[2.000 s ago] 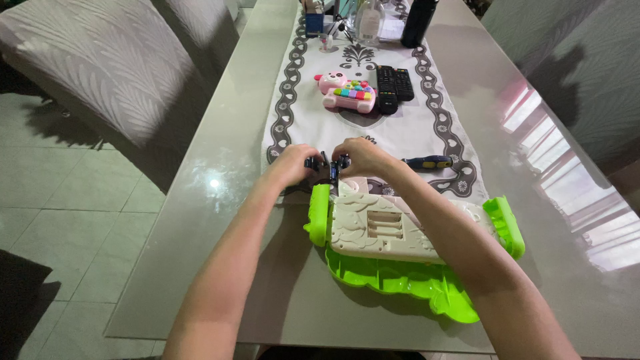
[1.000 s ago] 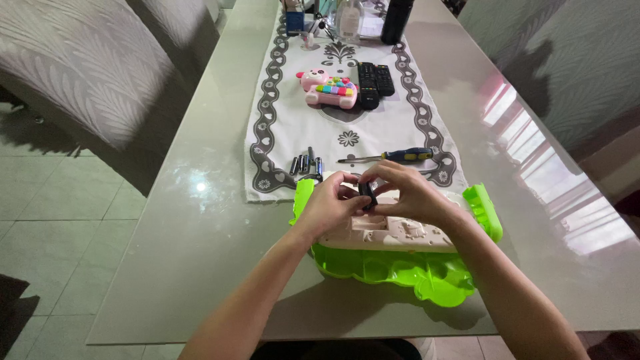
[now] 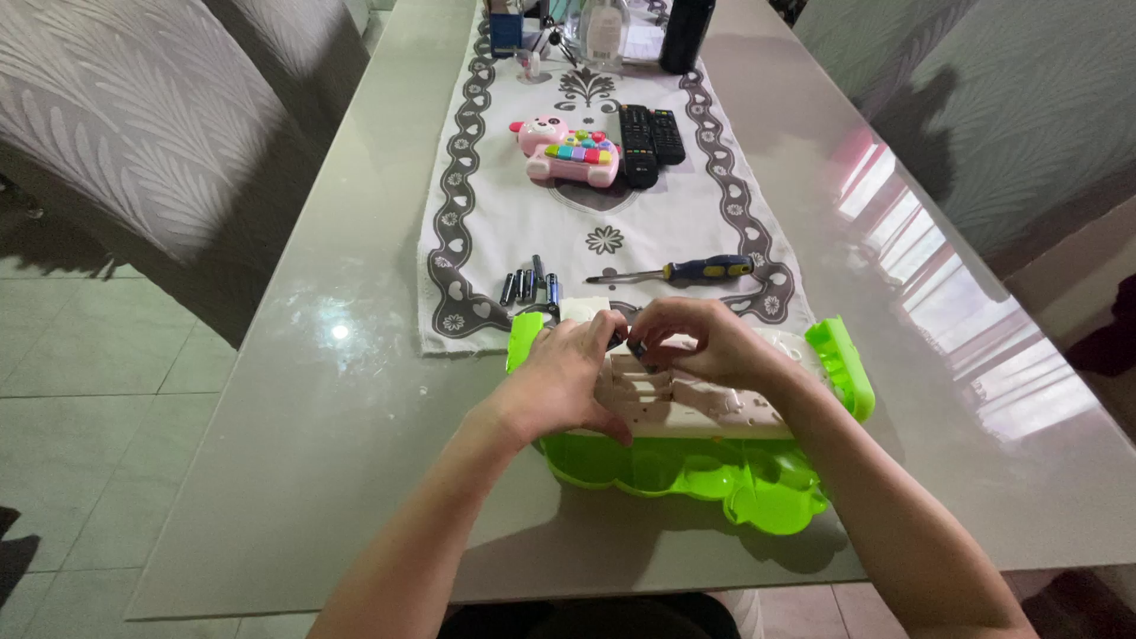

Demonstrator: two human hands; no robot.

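Note:
A green and cream plastic toy [image 3: 692,422] lies with an open battery compartment [image 3: 641,380] facing up. My left hand [image 3: 568,373] rests over the toy's left part, its thumb on the cream face and a dark battery partly visible at its fingertips. My right hand [image 3: 701,342] pinches a small dark battery [image 3: 641,351] just above the compartment's upper edge. Several loose batteries [image 3: 528,286] lie on the table runner beyond my left hand. A screwdriver [image 3: 710,269] with a blue and yellow handle lies beyond my right hand. A white piece [image 3: 584,310], perhaps the compartment cover, sits behind my left fingers.
Farther up the runner [image 3: 515,213] are a pink toy keyboard [image 3: 572,155] and two black remote controls [image 3: 639,146]. A clear bottle [image 3: 604,34], a dark bottle [image 3: 688,34] and a blue box [image 3: 507,31] stand at the far end. Upholstered chairs [image 3: 133,115] flank the table.
My hands have moved slightly apart over the toy, from being together around dark batteries. Two seconds ago they were beyond the toy's upper left edge.

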